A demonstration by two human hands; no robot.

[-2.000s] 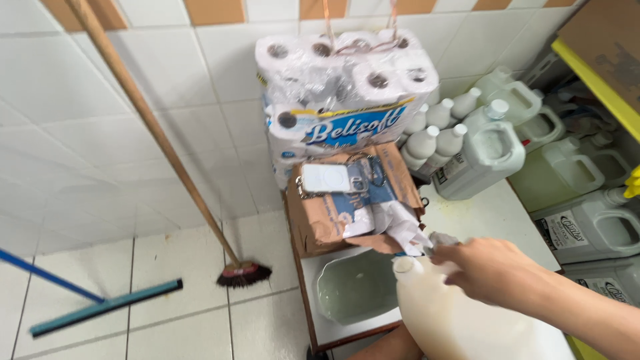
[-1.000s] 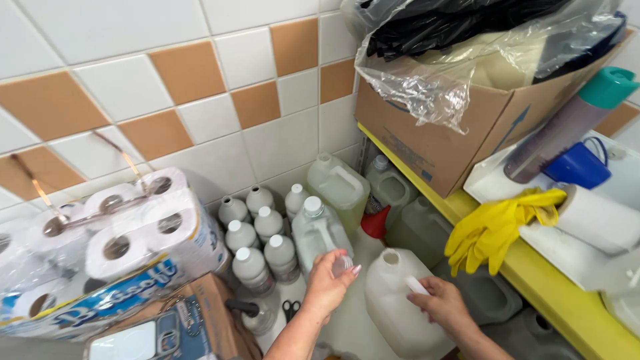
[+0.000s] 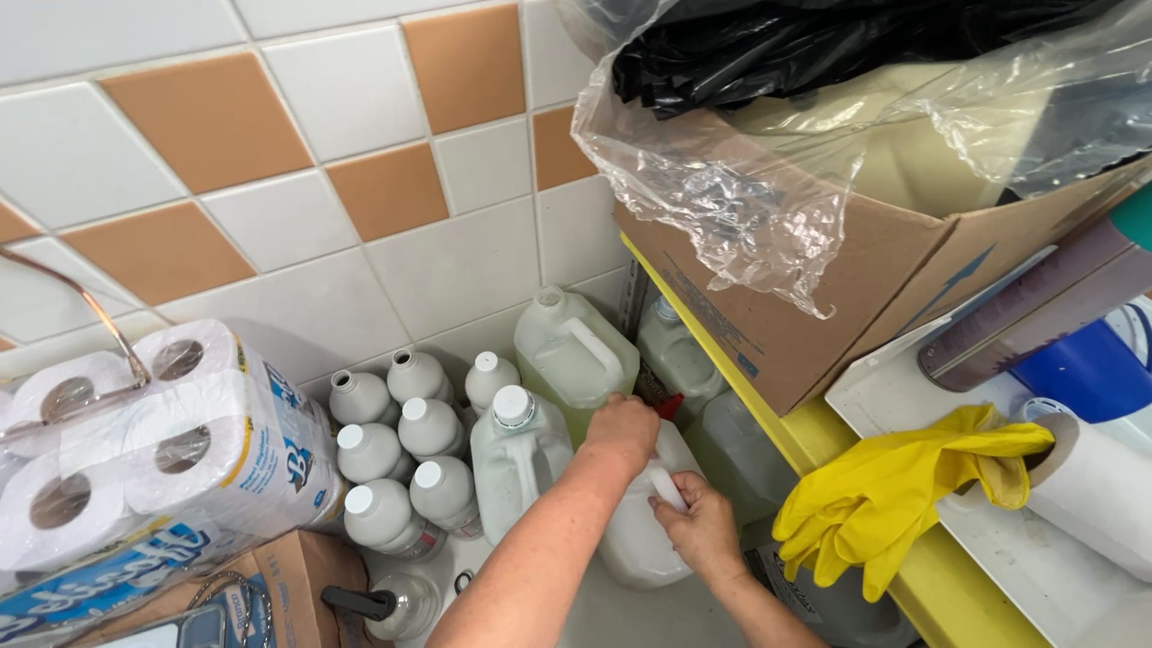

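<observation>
My right hand (image 3: pixel 700 524) grips the handle of a translucent plastic jug (image 3: pixel 634 545) that stands on the white surface. Over the neck of that jug is my left hand (image 3: pixel 623 430), its fingers closed around the top, which they hide. Just behind stands an open jug of pale green liquid (image 3: pixel 576 355). To the left is a jug with a white cap (image 3: pixel 515 450), and beside it are several grey bottles (image 3: pixel 387 515), two of them without caps. Part of a red funnel (image 3: pixel 668 407) shows behind my left hand.
Packs of toilet paper (image 3: pixel 171 450) and a cardboard box (image 3: pixel 301 576) stand at left, near a spray bottle (image 3: pixel 405 605). At right, a yellow-edged shelf (image 3: pixel 945 576) holds yellow rubber gloves (image 3: pixel 900 495), a paper roll (image 3: pixel 1093 495), a blue container (image 3: pixel 1089 364) and a large cardboard box (image 3: pixel 792 297).
My left hand has moved from beside the jug onto its neck. The jug stood open a second ago, with a small cap-like piece in my left hand. My right hand stays at the handle.
</observation>
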